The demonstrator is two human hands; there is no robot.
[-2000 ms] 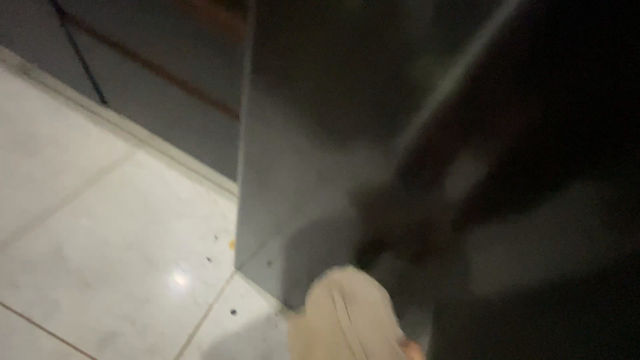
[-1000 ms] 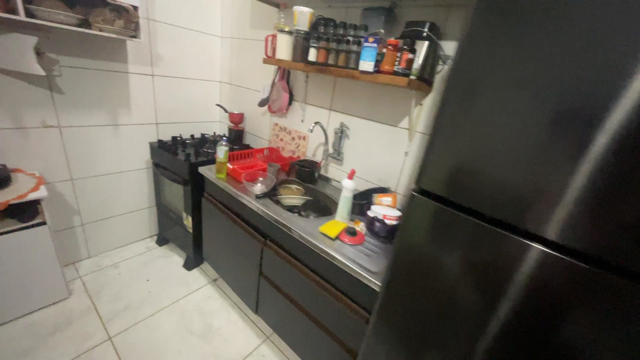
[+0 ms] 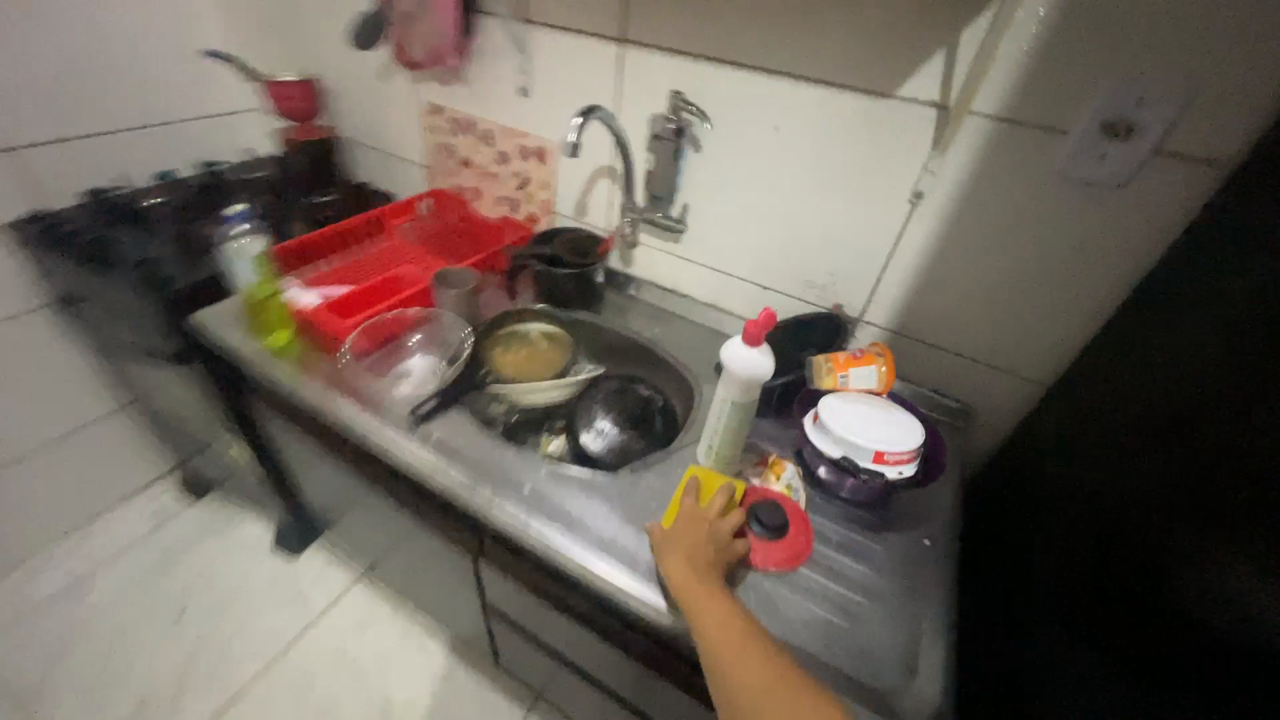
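Observation:
My right hand (image 3: pixel 702 535) reaches over the steel countertop from below, its fingers spread on a yellow sponge (image 3: pixel 708 487). Whether they grip it is unclear. A red lid with a black knob (image 3: pixel 768 520) lies against the hand's right side. Just behind the sponge stands a white squeeze bottle with a red cap (image 3: pixel 738 400). In the sink (image 3: pixel 690 385), left of the bottle, are a dark round pan (image 3: pixel 622 422) and a pan holding cloudy liquid (image 3: pixel 528 352), its handle over the rim. My left hand is out of view.
Left of the sink are a clear bowl (image 3: pixel 408 350), a red dish rack (image 3: pixel 400 262) and a bottle of yellow-green liquid (image 3: pixel 262 290). A faucet (image 3: pixel 625 175) rises behind. Stacked containers (image 3: pixel 865 435) and an orange-labelled cup (image 3: pixel 852 370) stand at right, beside a dark surface (image 3: pixel 1130 480).
The view has moved in closer to the sink. My right hand, not seen one second ago, is now on the yellow sponge, which lay beside the red lid then.

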